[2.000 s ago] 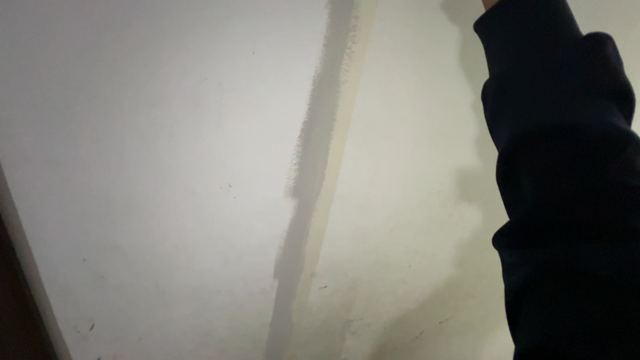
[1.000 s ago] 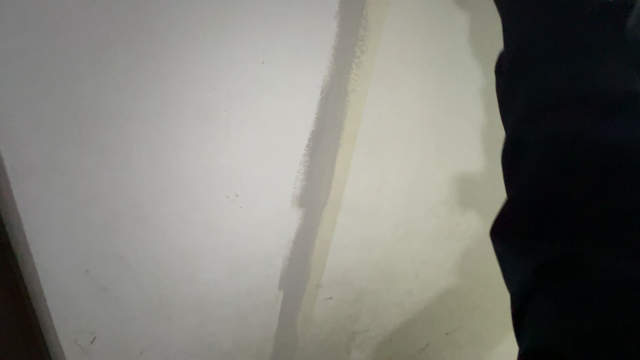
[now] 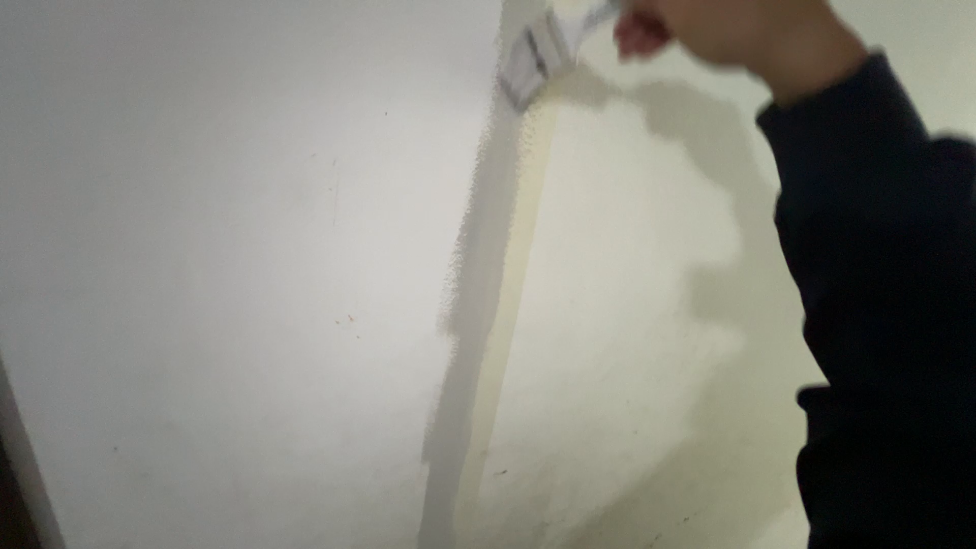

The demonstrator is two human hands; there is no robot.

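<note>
At the top right my right hand, below a dark sleeve cuff, is shut on a paintbrush, part of whose handle is cut off by the upper edge. The brush is blurred, and its bristles point down and left over the top of a grey paint strip. This strip has a rough left edge and runs down the pale wall. Along its right side lies a cream-yellow strip of masking tape or paint; which one, I cannot tell. My left hand is out of view.
A dark edge borders the wall at the lower left. Small marks and specks dot the wall surface. The shadow of my arm and brush falls on the wall at the right.
My right hand and the paintbrush have come into view at the top, over the grey strip. One second ago only the dark sleeve showed at the right.
</note>
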